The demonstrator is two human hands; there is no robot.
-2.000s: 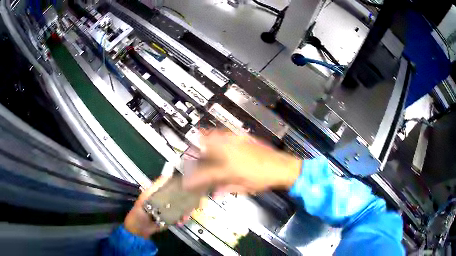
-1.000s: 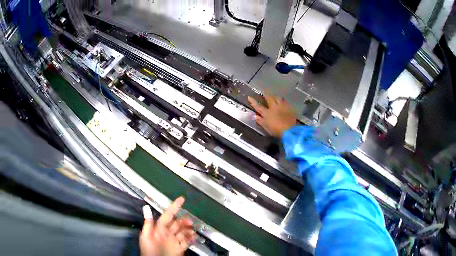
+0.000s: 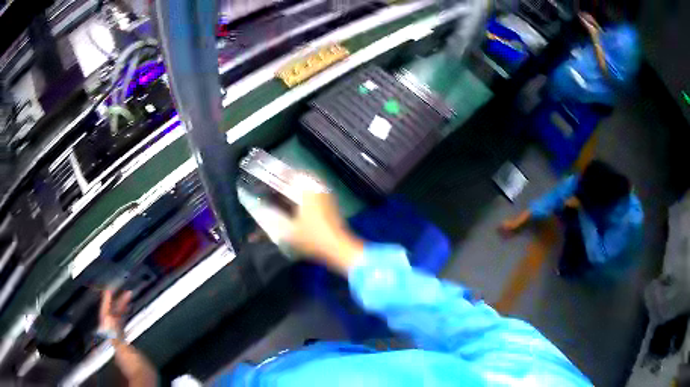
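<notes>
My right hand (image 3: 321, 227), blurred, is over the near end of a silver block with a dark middle (image 3: 265, 168) at the green bench's edge. Its fingertips are hard to make out, so I cannot tell whether it grips the block. A pale, blurred surface (image 3: 266, 215) lies just below the block, beside the hand. My left hand (image 3: 115, 310) is small and blurred at the lower left, fingers apart, with nothing seen in it, near the machine's edge.
A stack of black ribbed trays (image 3: 371, 125) with green and white labels is on the green bench (image 3: 461, 87). A yellow strip (image 3: 312, 63) lies behind it. A grey post (image 3: 193, 98) stands left. A blue stool (image 3: 401, 234) is below. Two people in light-blue smocks (image 3: 616, 227) are at right.
The view has swung from the conveyor to the bench with black trays. The grey-brown block held two seconds ago is no longer seen. My right hand is now at the silver block.
</notes>
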